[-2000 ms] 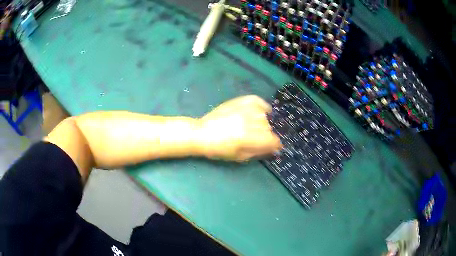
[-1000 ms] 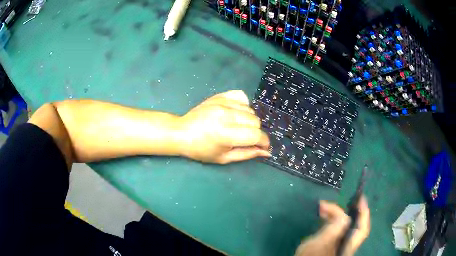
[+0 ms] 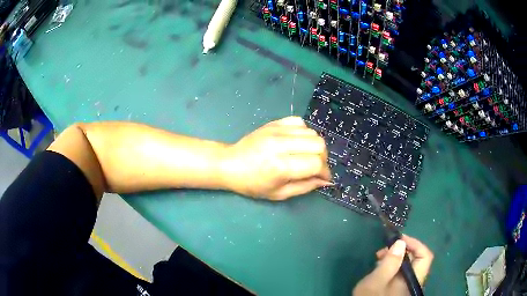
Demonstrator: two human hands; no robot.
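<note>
A black circuit board panel [image 3: 370, 139] with white print lies on the green mat. My left hand [image 3: 283, 159] is closed at the panel's left edge, and a thin solder wire [image 3: 293, 89] sticks up from behind its knuckles; the fingertips are at the lower left of the panel. My right hand [image 3: 396, 269] holds a black soldering iron [image 3: 394, 234] like a pen. The iron's tip is over the panel's lower part; I cannot tell if it touches.
Stacked populated panels [image 3: 341, 34] stand at the back, with a second stack [image 3: 471, 87] to the right. A cream tapered stick [image 3: 218, 26] lies at the back. A whitish box [image 3: 485, 270] and a blue bin [image 3: 518, 217] are at the right. The mat [image 3: 156, 69] has silvery specks.
My right hand has come into view with the soldering iron and moved it over the panel. The panel has turned. The solder wire now shows above my left hand.
</note>
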